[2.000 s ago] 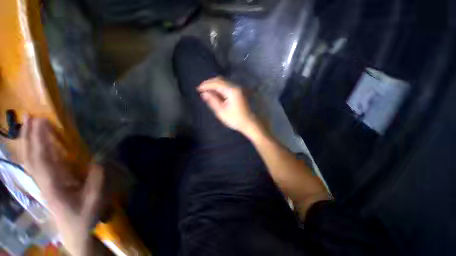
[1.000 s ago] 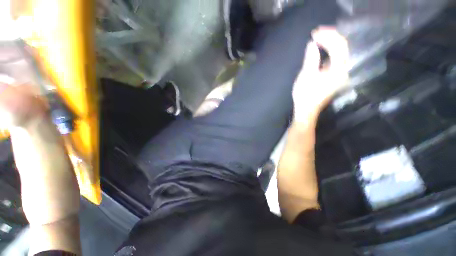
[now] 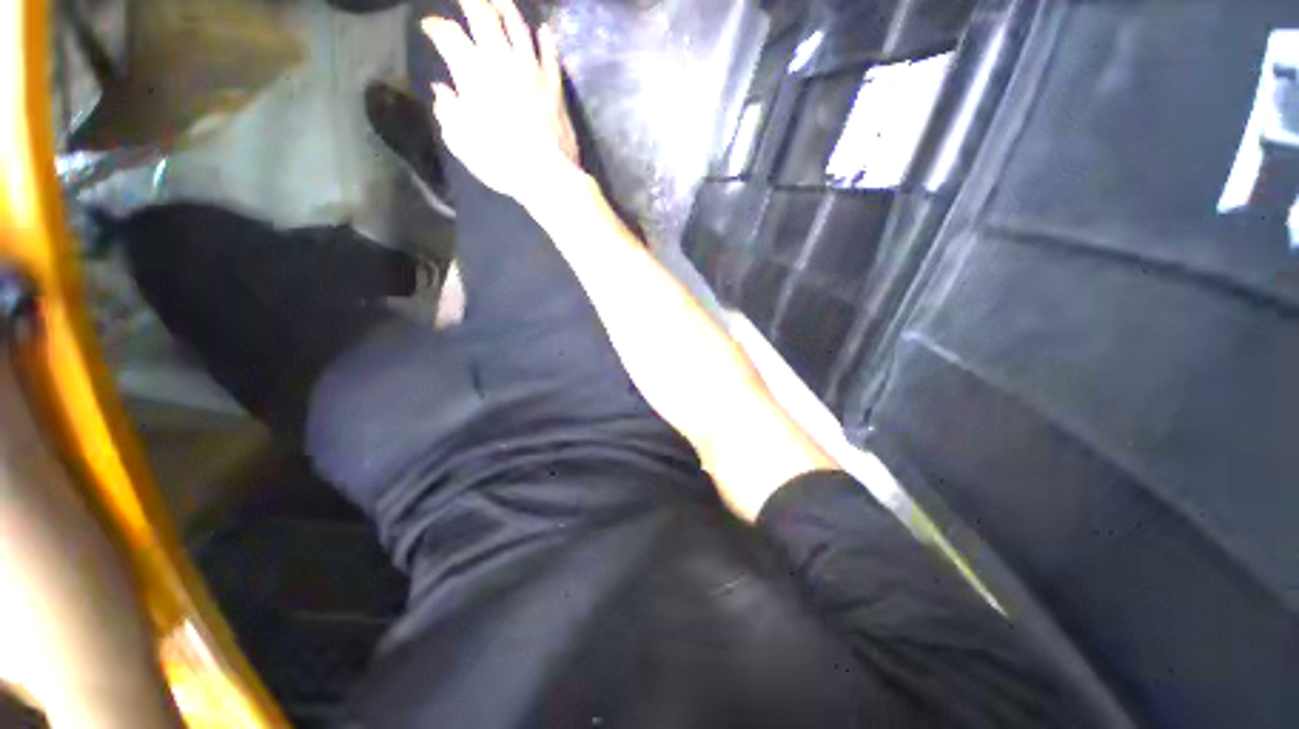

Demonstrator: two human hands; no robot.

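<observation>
My right hand (image 3: 499, 114) is bare and open, fingers spread, over my dark trouser leg at the upper middle; it holds nothing. My left forearm (image 3: 57, 570) lies at the left edge beside the orange bench edge (image 3: 121, 499). A small dark thing shows near the wrist, blurred. My left hand itself is cut off by the picture's edge. No work piece is seen in either hand.
Black crates (image 3: 1068, 399) fill the right side, with a white patch (image 3: 890, 121) on one and another white piece (image 3: 1265, 135) at the far right. A brown carton-like object (image 3: 200, 64) lies on the floor at the upper left. My dark-clad legs are below me.
My right hand has moved left and its curled fingers have spread. My left hand has gone out of the picture at the left. The view has shifted, showing more of the crates.
</observation>
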